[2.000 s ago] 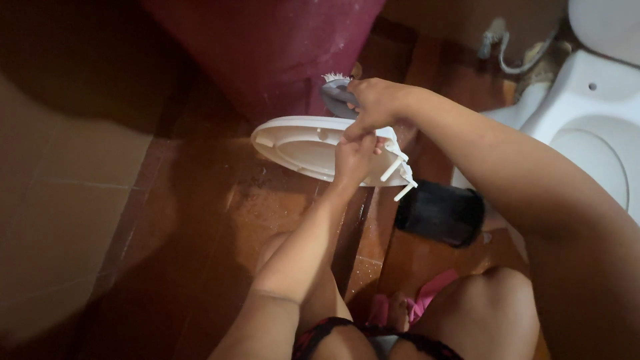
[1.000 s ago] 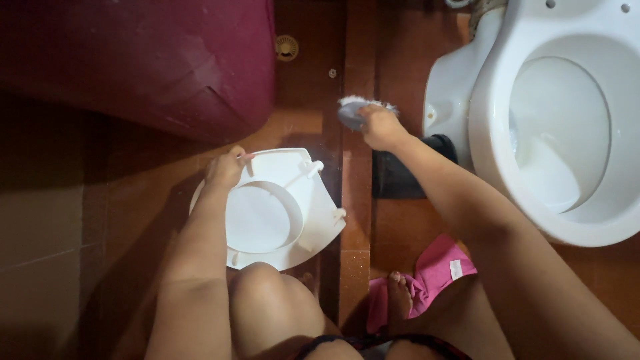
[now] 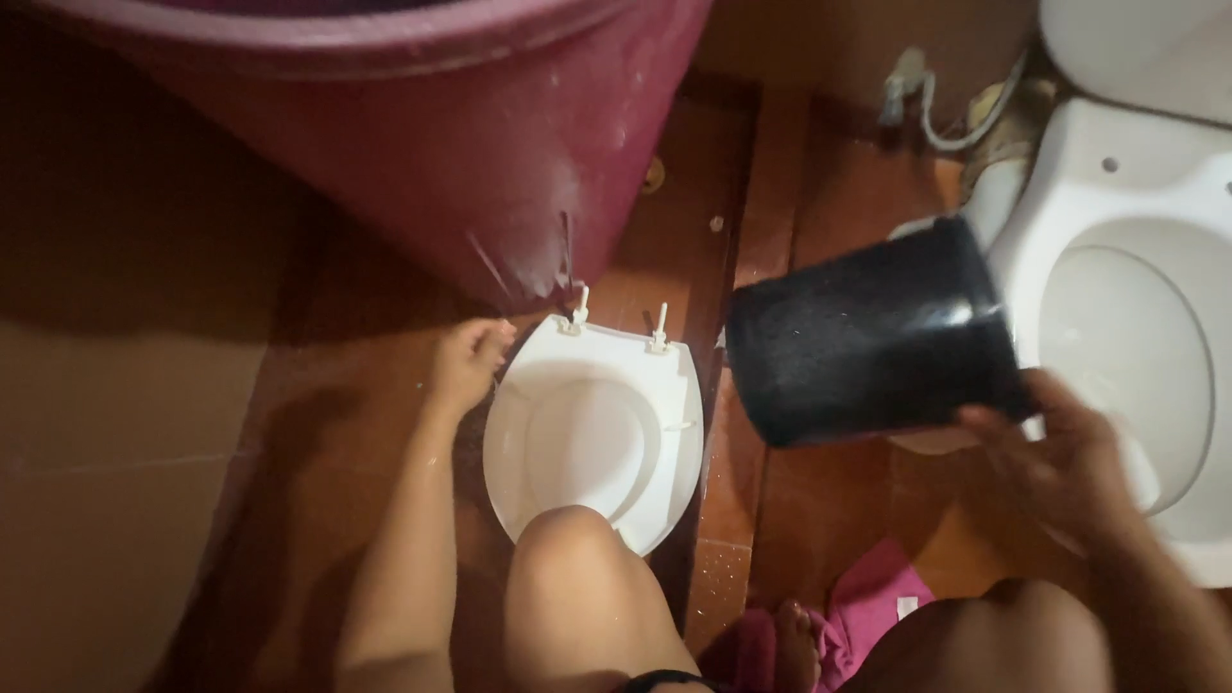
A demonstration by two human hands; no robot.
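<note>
A white toilet seat with its lid [image 3: 679, 380] rests on the brown tiled floor before my knee, its two hinge bolts pointing up and away from me. Just left of its far corner is my left hand [image 3: 472, 361], fingers loosely curled, holding nothing that I can see. My right hand [image 3: 1064, 452] grips the rim end of a black plastic bucket [image 3: 866, 337], which is tilted on its side between the seat and the toilet bowl. The bucket's inside is hidden. No brush shows in this view.
A large maroon plastic tub [image 3: 414, 144] stands at the far left. The white toilet bowl [image 3: 1049, 231] is at the right, with a water valve and hose [image 3: 948, 144] behind it. A raised tiled ledge [image 3: 751, 385] runs along the floor. Pink cloth [image 3: 881, 606] lies near a foot.
The scrub brush has left my right hand, which now holds the black bucket that stood by the toilet. My left hand has let go of the seat, which has turned so its hinges point away from me.
</note>
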